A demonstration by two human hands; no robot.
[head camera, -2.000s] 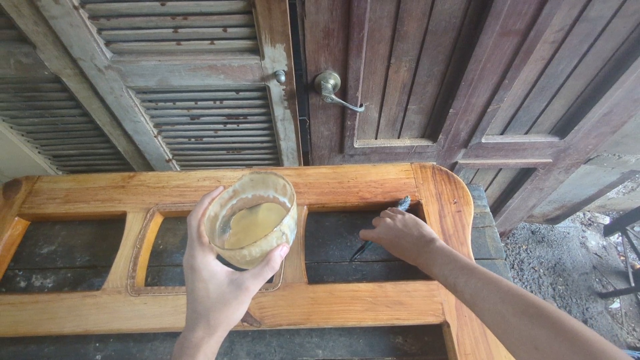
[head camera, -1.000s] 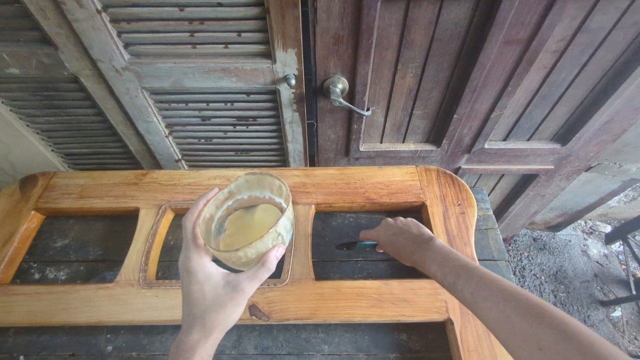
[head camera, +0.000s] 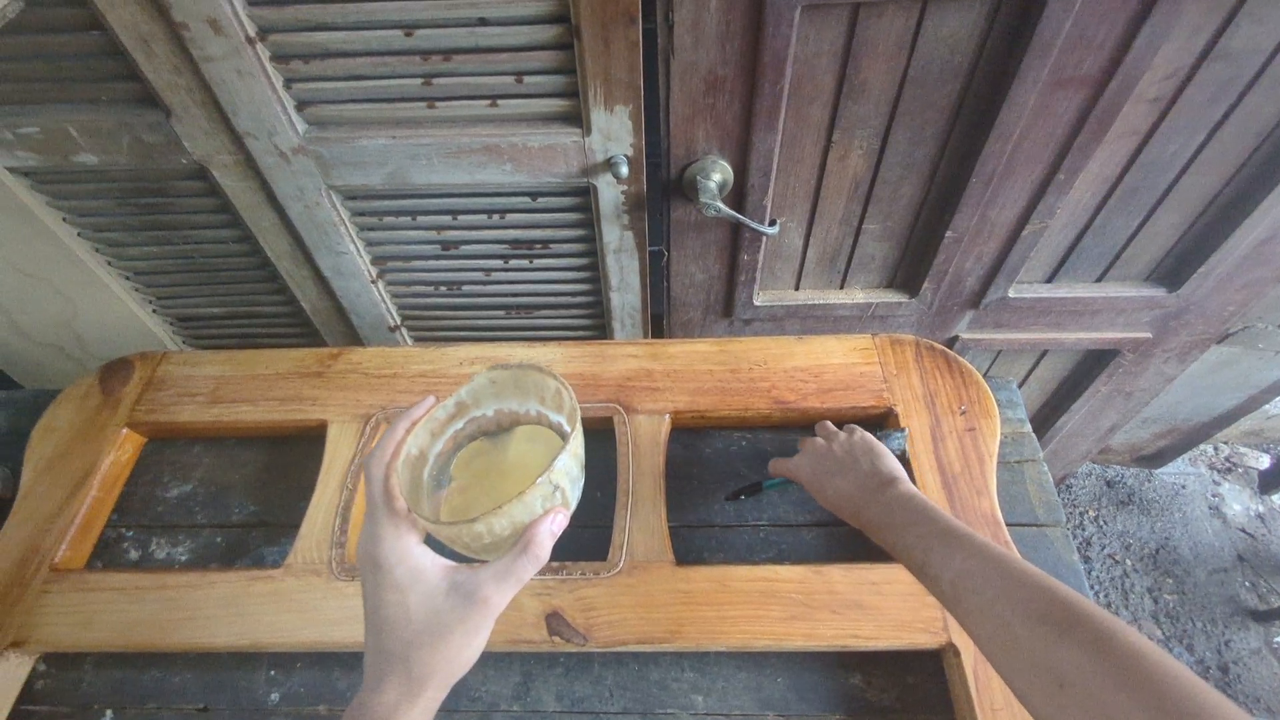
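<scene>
A translucent, stained cup [head camera: 490, 460] with yellowish liquid in it is held by my left hand [head camera: 440, 570], tilted over the middle opening of a wooden frame [head camera: 760, 605]. Inside the right-hand opening of that frame, my right hand [head camera: 850, 470] grips a slim brush [head camera: 765, 488]; its dark tip points left, and a bit of green handle shows. The brush's other end, near the inner right edge, is partly hidden by my fingers. The frame's wood looks glossy, with a reddish tone at upper right.
Under the frame lies a dark plank table [head camera: 1030, 480]. Behind it stand a weathered louvered door [head camera: 450, 160] and a brown panelled door [head camera: 710, 290] with a metal lever handle [head camera: 710, 185]. Rough grey ground [head camera: 1160, 540] shows at the right.
Within the right opening, my right hand has shifted and turned; the brush pointed down-left two seconds ago and lies flatter now. The left hand holds the cup much as before.
</scene>
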